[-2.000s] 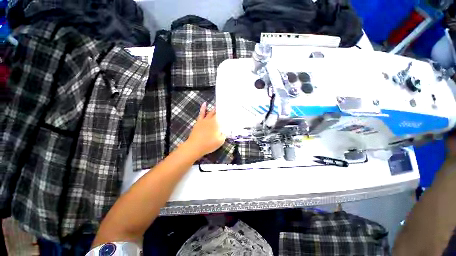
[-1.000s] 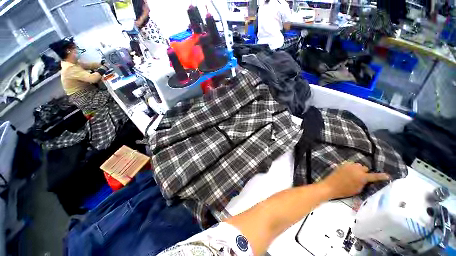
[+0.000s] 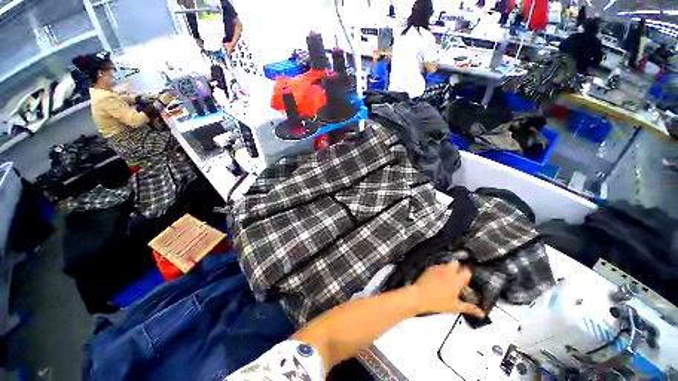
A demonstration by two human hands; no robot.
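Observation:
My left hand (image 3: 444,289) is on the near edge of a plaid garment piece (image 3: 505,234) with black trim, left of the sewing machine head (image 3: 595,320). Its fingers are bent over dark, bunched cloth, and a dark corner shows by the fingertips. The piece lies crumpled on the white table (image 3: 405,346). A large plaid heap (image 3: 334,223) lies directly to its left. The needle area (image 3: 517,361) is at the lower right, partly cut off by the frame edge. My right hand is out of the picture.
Thread cones (image 3: 338,93) stand beyond the heap. Dark blue cloth (image 3: 193,320) and a tan ribbed block (image 3: 186,242) are at lower left. Black cloth (image 3: 624,238) lies behind the machine. A seated person (image 3: 119,111) works at upper left; other people are at the back.
The view has swung left from the machine. My left hand has moved left and toward me, and the plaid piece under it has shifted and bunched up.

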